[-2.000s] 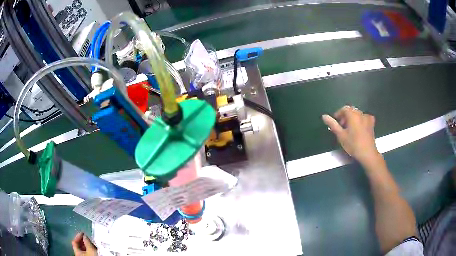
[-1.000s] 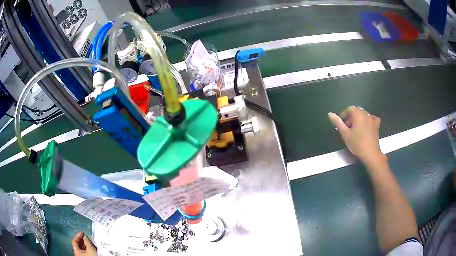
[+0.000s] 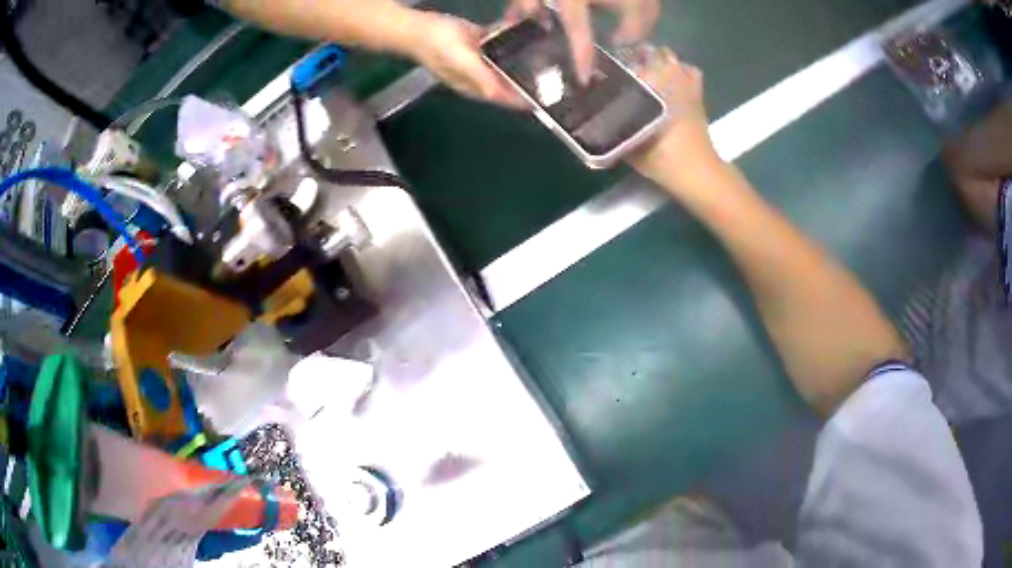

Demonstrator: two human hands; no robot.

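Observation:
A white-edged smartphone (image 3: 599,111) with a mostly dark screen is tilted above the green bench. My right hand (image 3: 671,105) is at its right edge, fingers around the side and partly hidden behind it. Another person's hand (image 3: 461,56) grips the phone's left end, and a finger (image 3: 577,39) from above touches the screen. My left hand is not in view. The round silver fixture (image 3: 372,496) sits on the metal plate (image 3: 488,444), beside small metal parts (image 3: 272,449).
The red-orange syringe (image 3: 189,488) with its green cap (image 3: 58,449) is at lower left. An orange-gold bracket (image 3: 150,344) and a black stage block (image 3: 338,305) stand behind. Crumpled white tissue (image 3: 330,383) lies on the plate. Another person's arm (image 3: 982,155) is at the right edge.
The view has swung right. My right hand has moved from above the bench to the phone. The phone and another person's hands have appeared. My left hand has left the picture.

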